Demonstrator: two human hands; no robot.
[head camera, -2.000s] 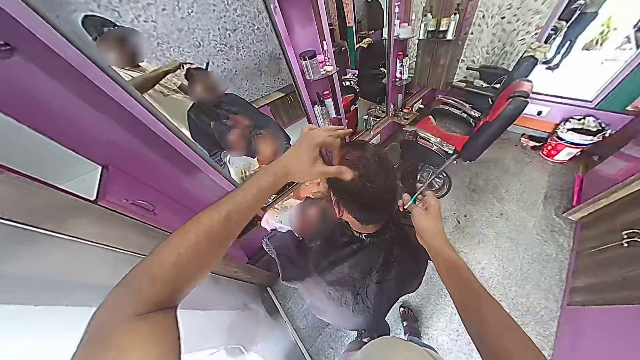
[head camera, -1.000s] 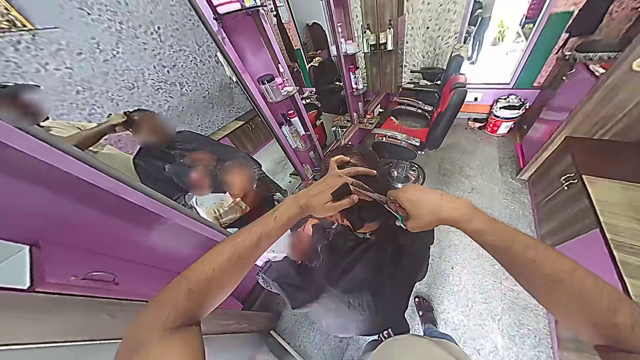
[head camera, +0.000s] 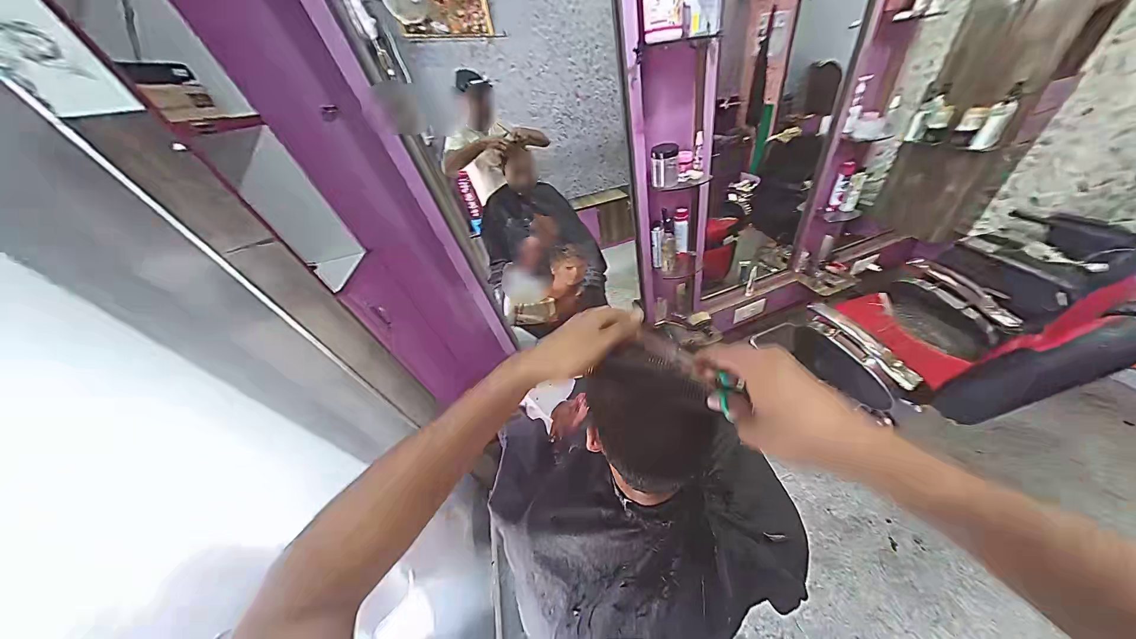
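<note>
A seated person's dark-haired head (head camera: 652, 417) is below my hands, seen from behind. A black cape (head camera: 621, 559) covers that person's shoulders. My left hand (head camera: 590, 342) is at the top front of the hair, its fingertips close together; whether hair or a comb is between them is unclear. At the head's right side, my right hand (head camera: 772, 395) grips scissors with green handles (head camera: 726, 393). A blurred, thin, comb-like shape (head camera: 666, 353) spans the gap between both hands, over the hair. The mirror (head camera: 559, 98) shows the seated person and a standing person with raised hands.
Purple shelves (head camera: 679, 182) with jars and bottles stand beyond the head. At the right is a red and black barber chair (head camera: 896, 342) with metal armrests. A purple counter front (head camera: 399, 324) runs along the left. Hair clippings lie on the speckled floor (head camera: 887, 532).
Two seconds ago my right hand held the scissors lower, beside the head; one second ago both hands met over the hair. Now they are a little apart above it. The view has shifted considerably.
</note>
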